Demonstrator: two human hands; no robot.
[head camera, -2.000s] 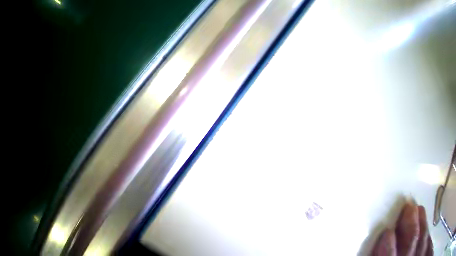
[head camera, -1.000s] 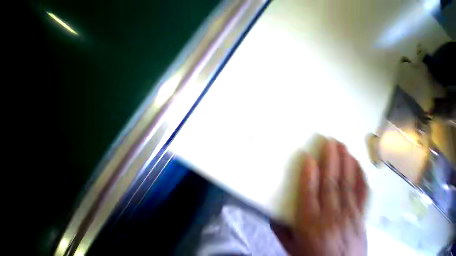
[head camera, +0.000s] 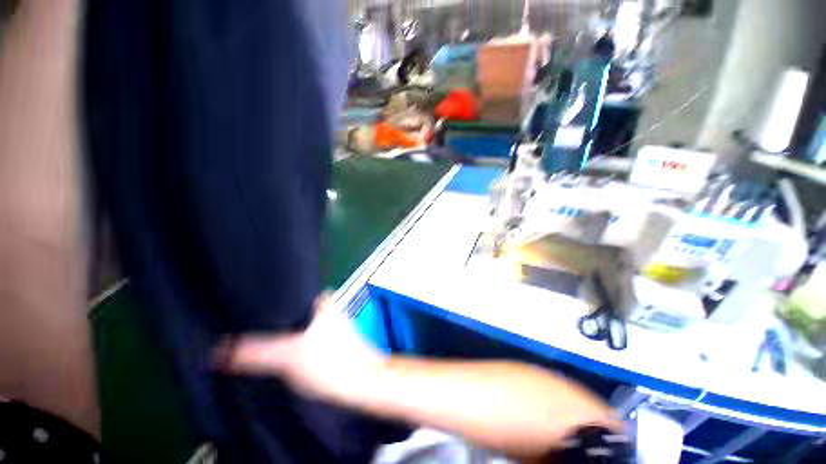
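Note:
A large dark navy fabric (head camera: 213, 163) hangs upright at the left, blurred, from the top edge down past my right hand. My right hand (head camera: 303, 358) reaches in from the lower right, its fingers against the fabric's lower part; blur hides whether they grip it. A large blurred skin-coloured shape, apparently my raised left arm (head camera: 45, 208), runs up the left edge. My left hand is out of the picture.
A green table (head camera: 385, 204) stands behind the fabric. A white, blue-edged table (head camera: 426, 263) at right bears a sewing machine (head camera: 697, 240) and black-handled scissors (head camera: 605, 326). A white thread cone (head camera: 783, 111) stands upper right; coloured piles (head camera: 460, 105) lie behind.
The view has swung up from the bare tabletop to the machine and room. The navy fabric has come into view. My right hand has left the white tabletop and is now at the fabric.

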